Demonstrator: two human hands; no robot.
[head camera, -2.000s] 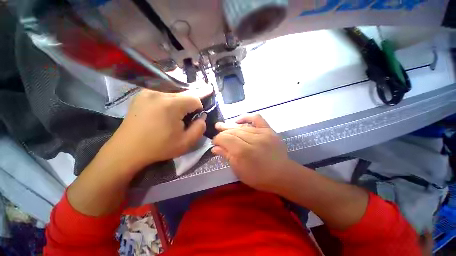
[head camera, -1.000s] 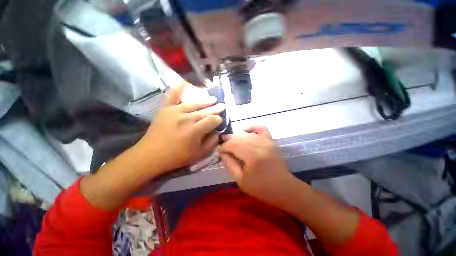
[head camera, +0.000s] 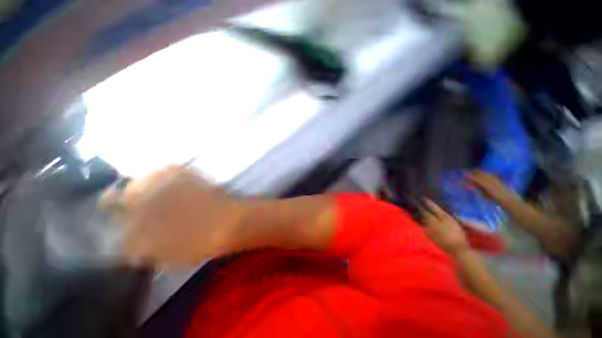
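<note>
The whole view is strongly blurred. My right hand (head camera: 175, 214) is at the left, by the front of the white machine bed (head camera: 198, 105). Its fingers are smeared, so their closure and any hold cannot be told. Grey and dark cloth (head camera: 72, 224) lies to its left, with details lost. The needle area (head camera: 82, 148) is a bright smear above the cloth. My left hand cannot be made out.
Scissors (head camera: 320, 66) with dark handles and a green part lie on the bed. The table's front edge (head camera: 317, 138) runs diagonally. At right are another person's hands (head camera: 445, 231), a blue crate or cloth (head camera: 505, 138) and dark material.
The view has swung right, so the machine and cloth shift left and the scissors shift towards the middle. Another person's hands have come into view. My left hand is no longer distinguishable.
</note>
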